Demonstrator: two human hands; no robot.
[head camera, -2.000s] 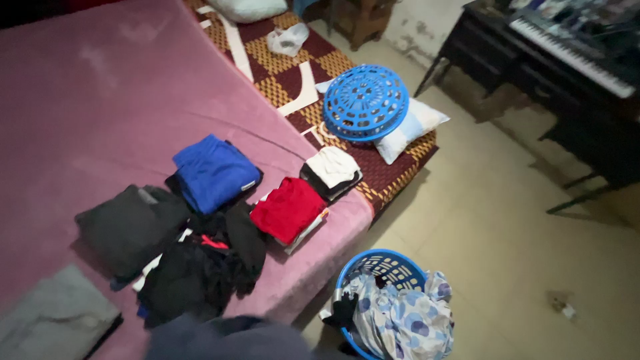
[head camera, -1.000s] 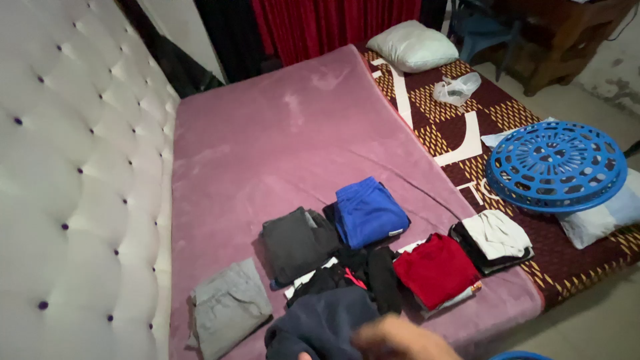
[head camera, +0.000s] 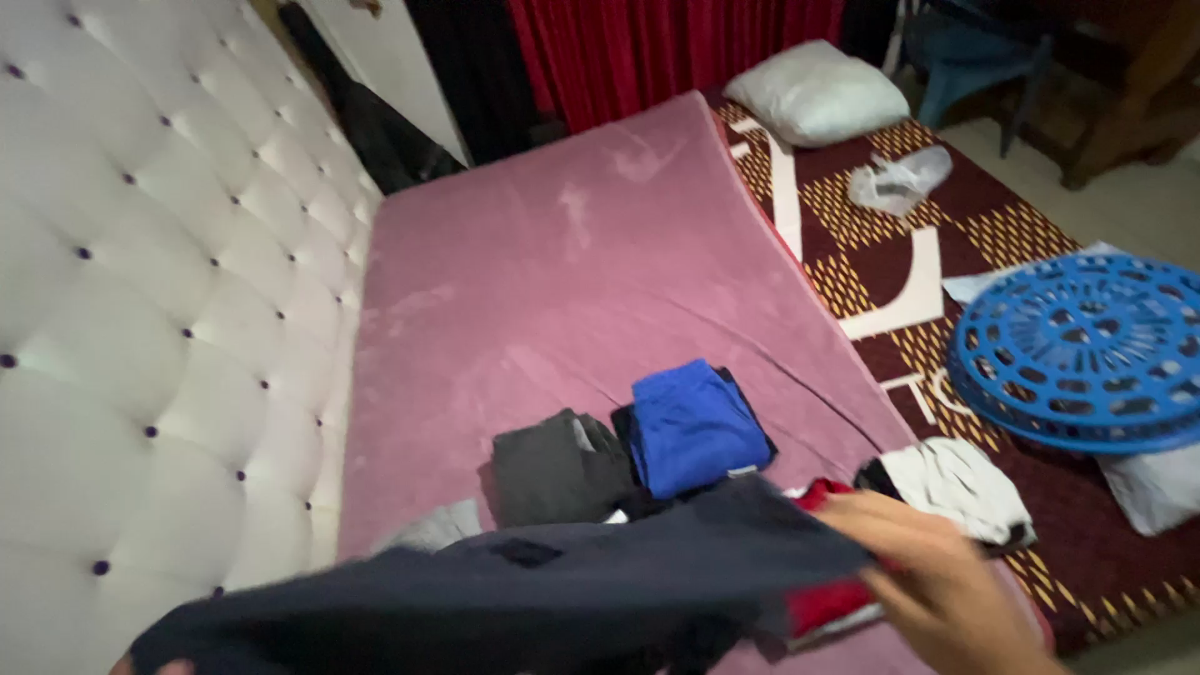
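A dark navy garment is stretched across the bottom of the view between my two hands. My right hand, blurred, grips its right end above a folded red garment. Only fingertips of my left hand show at the bottom left, on the garment's other end. Beyond the cloth lie a folded dark grey garment and a folded blue garment on the pink bedspread. Part of a light grey garment shows at left. A folded white garment lies on dark cloth at right.
A tufted white headboard runs along the left. On the patterned brown cover at right are a white pillow, a clear plastic bag and a blue plastic basket lid. A blue chair stands at the back right.
The navy garment, bunched low in view a second ago, is now raised and spread wide. My right hand has moved right with its end. The view has swung left since two seconds ago.
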